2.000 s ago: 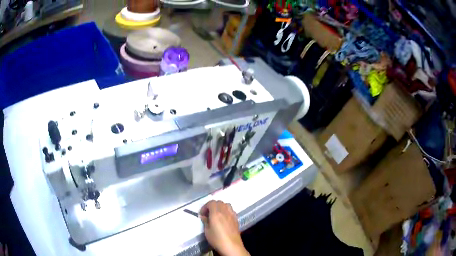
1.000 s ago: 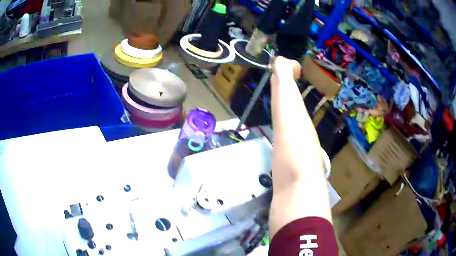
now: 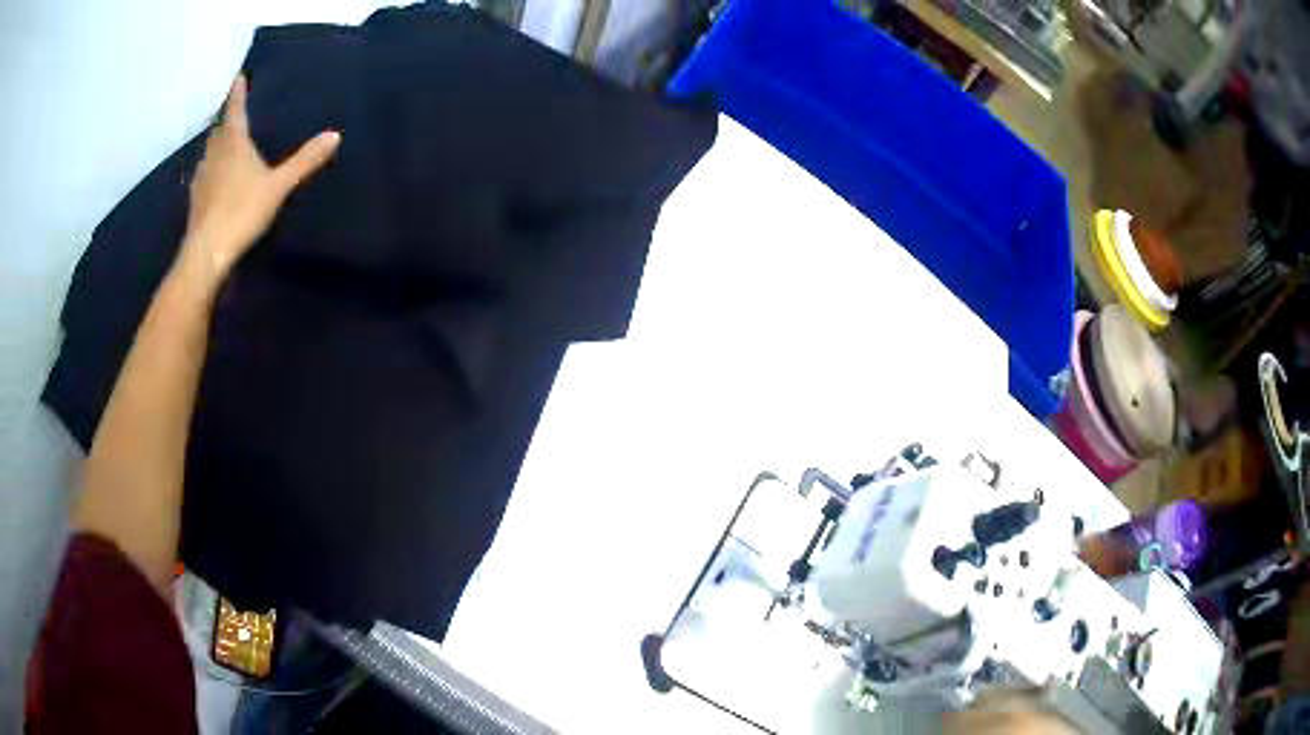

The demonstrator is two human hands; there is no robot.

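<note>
Black cloth pieces (image 3: 388, 287) lie in a wide, dark spread over the left of the white table (image 3: 805, 302). My left hand (image 3: 244, 187) lies on the cloth near its upper left edge, thumb and forefinger spread; the other fingers are hard to make out. The white sewing machine head (image 3: 920, 553) is at the lower right, with its needle area beside the metal needle plate (image 3: 747, 589). A blurred, skin-coloured patch at the bottom edge over the machine looks like my right hand (image 3: 1013, 714), mostly cut off.
A large blue bin (image 3: 920, 187) stands behind the table. Tape rolls (image 3: 1128, 381) and a purple bottle (image 3: 1181, 533) are at the right. A lit phone (image 3: 244, 639) is at the lower left, near the tape ruler (image 3: 446, 689) on the table's front edge.
The view has swung left from the machine to the black cloth. My left hand has come into view on it. The arm seen reaching toward the thread cones is no longer stretched out there.
</note>
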